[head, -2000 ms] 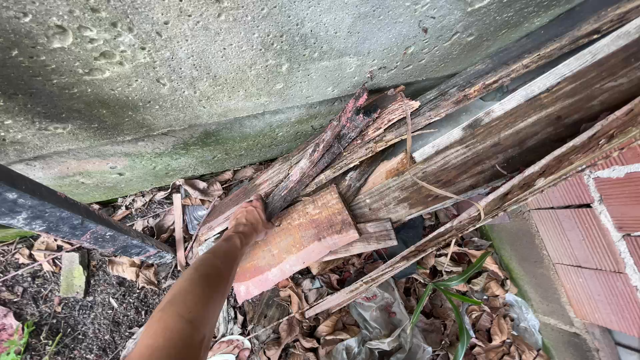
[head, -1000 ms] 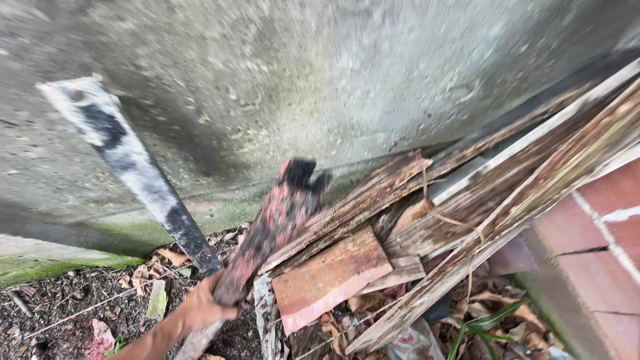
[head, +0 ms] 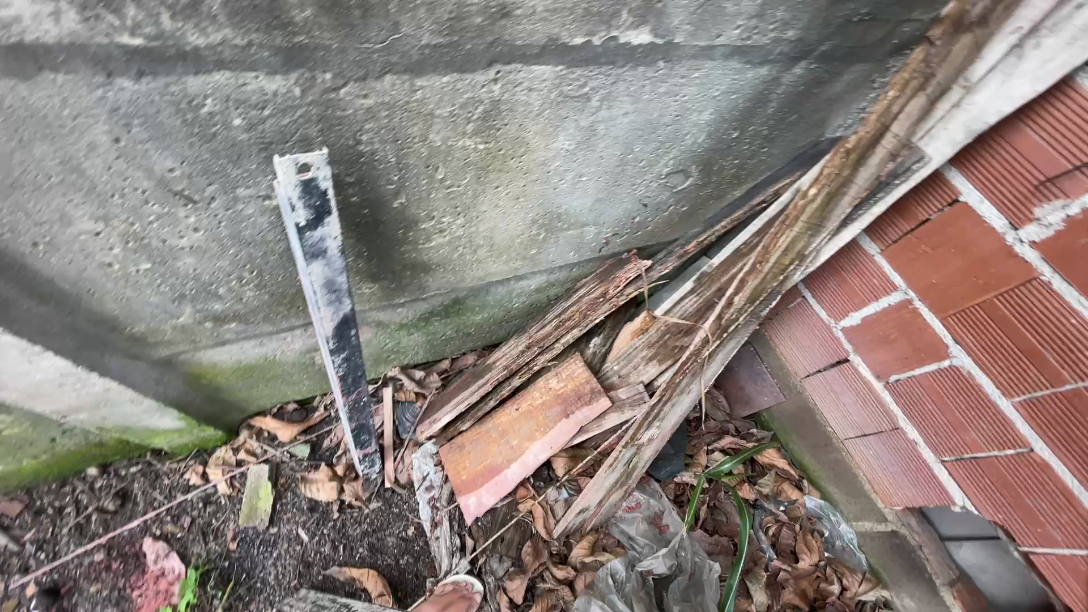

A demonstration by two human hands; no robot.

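Neither of my hands shows in the head view now. A reddish clay tile piece [head: 523, 438] lies on the debris at the wall's foot. Behind it a split, weathered board [head: 544, 336] slants up to the right. Long wooden planks [head: 731, 314] lean from the ground toward the upper right, over other boards. A dark-and-white metal bar [head: 327, 306] with a hole near its top stands in the soil, close to the concrete wall [head: 510, 170]. Part of a sandaled foot [head: 452, 595] appears at the bottom edge.
A red hollow-brick wall [head: 952, 340] rises at the right above a concrete ledge [head: 816, 433]. Dry leaves [head: 544, 544], clear plastic [head: 654, 552] and a green plant [head: 735, 510] lie below the planks. A thin cord [head: 127, 527] crosses the soil at the left.
My hand, which gripped a dark, charred-looking wood piece one second ago, has left the view along with that piece. The piece lay beside the tile two seconds ago. The view has shifted.
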